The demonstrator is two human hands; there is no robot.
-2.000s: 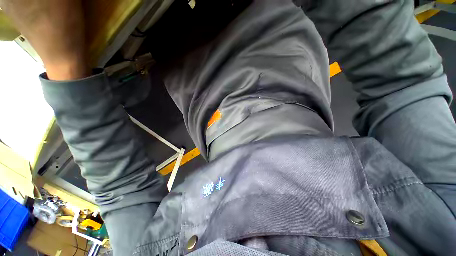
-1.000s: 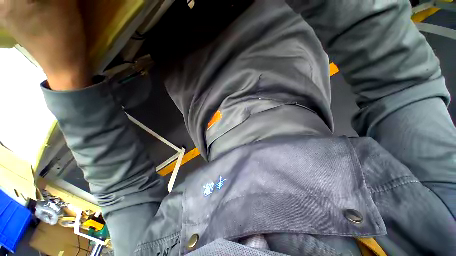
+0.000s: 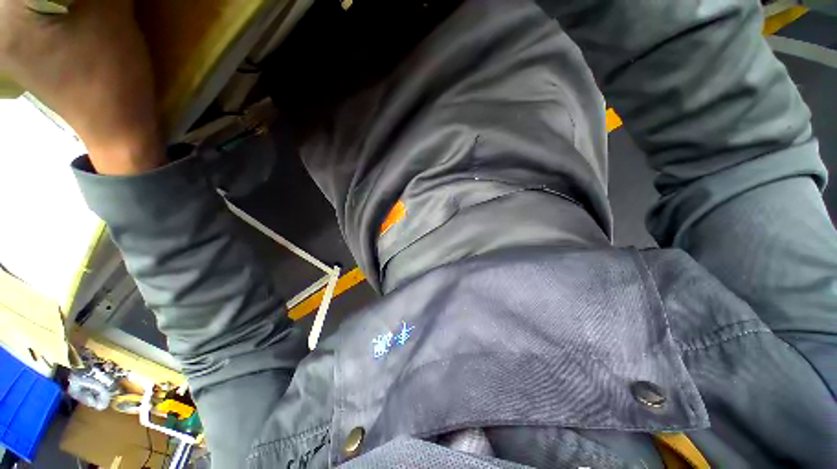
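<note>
My left hand and bare wrist show at the top left, cut off by the picture's edge. The fingers are too unclear to tell if they hold anything. A yellow-olive surface, perhaps the leather panel, lies beside and behind the hand along the table edge. My right hand is out of the picture; only the grey right sleeve shows at the upper right. No tool can be made out.
My grey-clad body fills the middle. A white-covered table top is at the left. A blue bin, a cardboard piece and mixed metal and yellow items are at the lower left. A pale metal frame stands over dark floor with yellow lines.
My left hand and wrist have shifted slightly down in the picture, and a small pale-olive piece now shows at the top left edge. The right sleeve has barely moved.
</note>
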